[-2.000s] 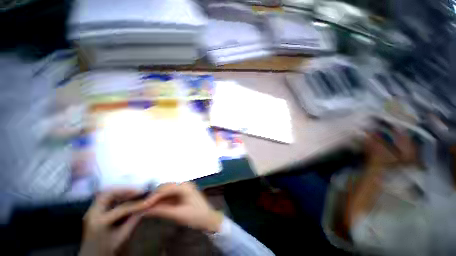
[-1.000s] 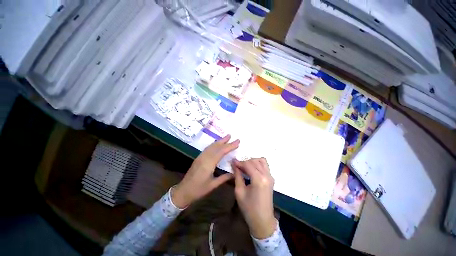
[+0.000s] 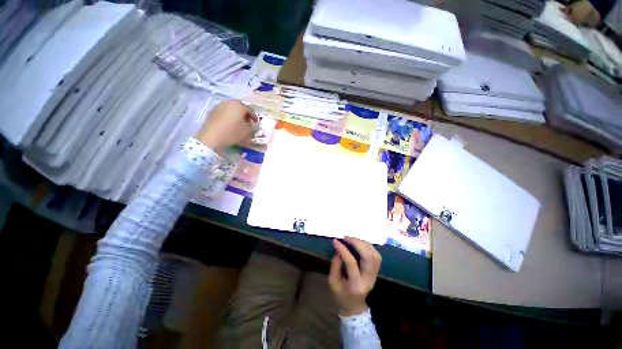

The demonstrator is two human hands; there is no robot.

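A white housing panel [image 3: 320,191] lies flat on the colourful poster, with a small dark spot near its front edge. My left hand [image 3: 228,126] is beyond the panel's left side, over the small white parts [image 3: 259,129], fingers curled; whether it pinches a part cannot be told. My right hand [image 3: 354,269] is at the panel's front right corner, fingertips at the edge, fingers bent; its hold is unclear. A second white panel [image 3: 470,201] lies tilted to the right on the brown board, with a dark spot near its edge.
Stacked white panels stand at the left [image 3: 89,102] and behind [image 3: 382,48]. White strips [image 3: 310,103] lie behind the panel. Framed screen units [image 3: 597,204] stand at the right edge. Another person's hand [image 3: 583,12] shows at the top right. Green bench edge [image 3: 402,283] in front.
My left hand has moved from the panel's front edge to the small parts at its left. My right hand has shifted to the front right corner. The camera view has turned.
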